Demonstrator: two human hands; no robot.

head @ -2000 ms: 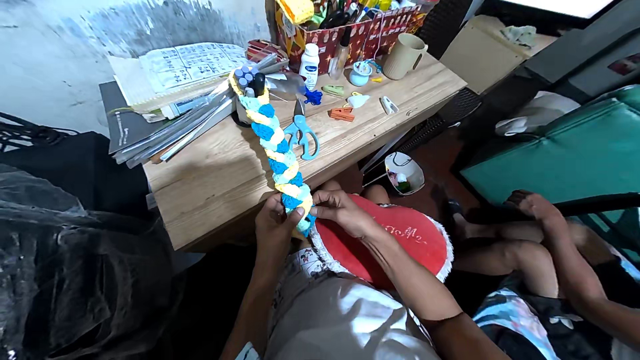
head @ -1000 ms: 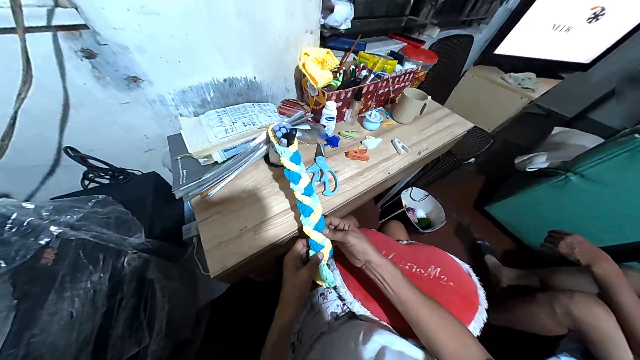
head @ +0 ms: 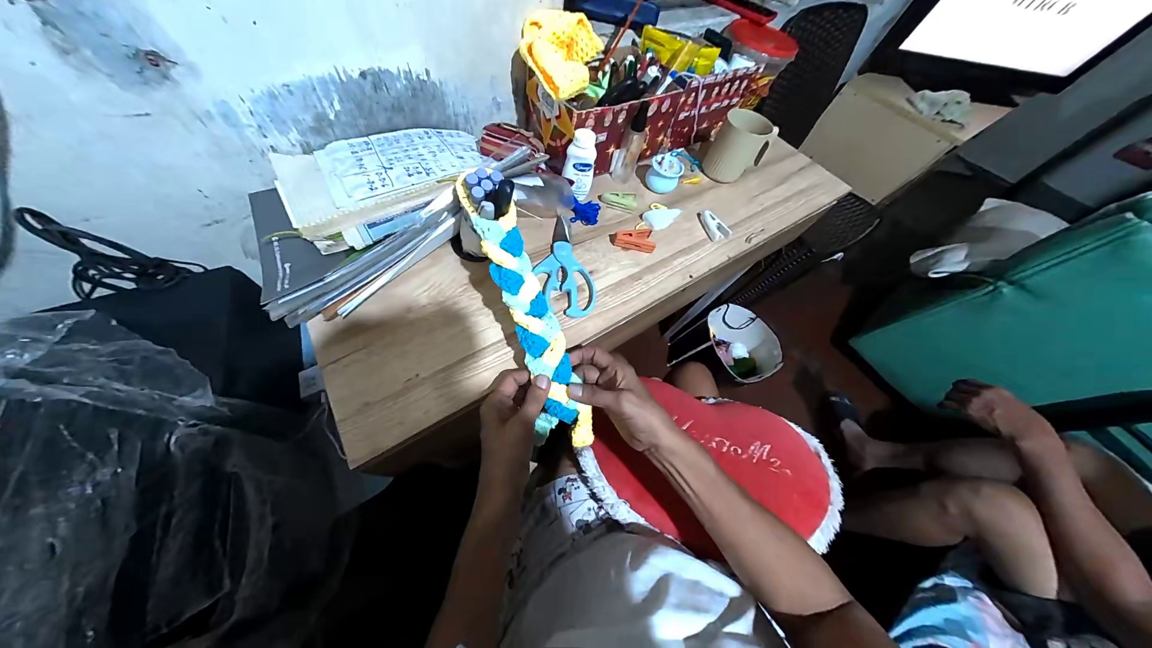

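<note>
A braid of blue, light-blue and yellow crocheted strips (head: pixel 531 315) runs from a cup of markers (head: pixel 484 191) on the desk down to my lap. My left hand (head: pixel 513 409) pinches the braid's left edge near its lower end. From the right, my right hand (head: pixel 621 391) grips the same part between thumb and fingers. Loose yellow and light-blue ends hang just below the hands. Blue-handled scissors (head: pixel 567 274) lie on the desk beside the braid. A red heart-shaped cushion with white fringe (head: pixel 720 459) rests on my lap under the right forearm.
Papers and folders (head: pixel 378 207) are stacked at the desk's left. Behind are a red patterned box of supplies (head: pixel 657 117), a white bottle (head: pixel 580 162), a beige mug (head: pixel 738 146) and small clips (head: pixel 633 240). A white bin (head: pixel 745 342) stands on the floor. Another person's leg (head: pixel 972 513) is at right.
Both hands have shifted a little along the lower braid, and a yellow end now hangs free below them. The view has moved somewhat.
</note>
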